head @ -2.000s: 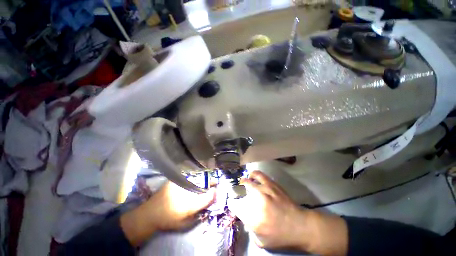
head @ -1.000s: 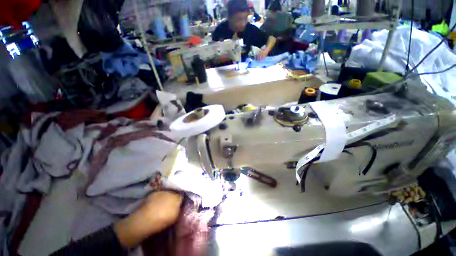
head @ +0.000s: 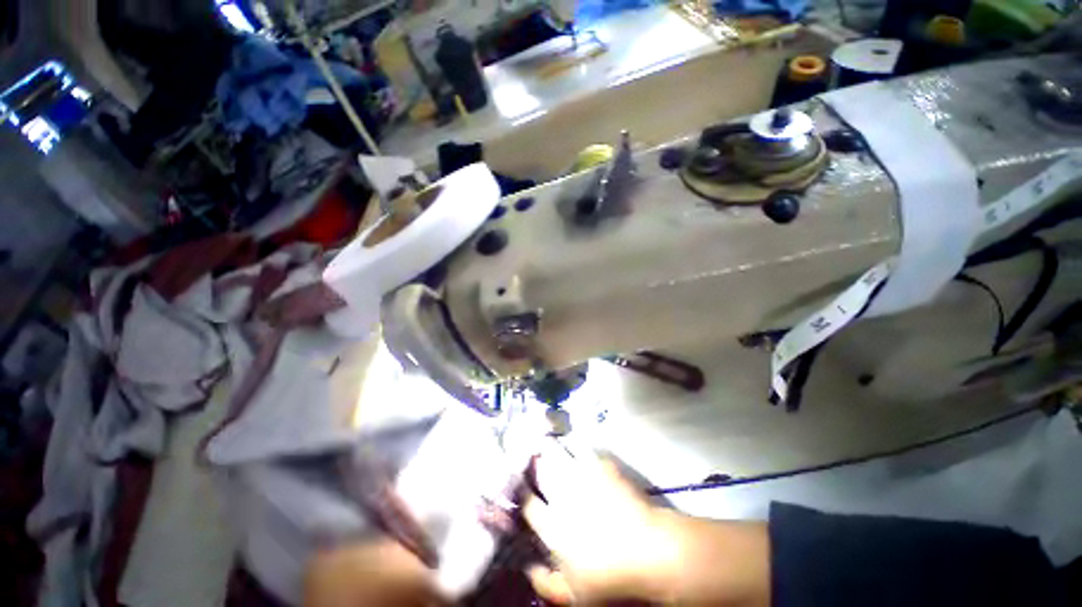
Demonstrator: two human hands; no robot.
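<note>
The beige sewing machine head (head: 688, 255) spans the view. Its needle and presser foot area (head: 546, 403) is washed out by lamp glare. My right hand (head: 611, 522) is just in front of the needle, its fingertips closed on maroon flecked fabric (head: 510, 551). My left hand (head: 374, 575) is blurred and cut off by the bottom edge, beside pale grey and maroon cloth (head: 297, 504); its fingers are lost in glare and blur, so its grip cannot be told.
Grey and maroon cloth (head: 172, 344) is heaped at the left. A white tape roll (head: 415, 231) sits on the machine's front end. Reddish snips (head: 664, 370) lie on the bed behind the needle. A label ribbon (head: 831, 318) and white band (head: 931, 202) hang on the arm.
My right hand has come into view at the needle with fabric in its fingers. My left hand is lower in the picture. The view has moved closer to the machine; the other worker is out of view.
</note>
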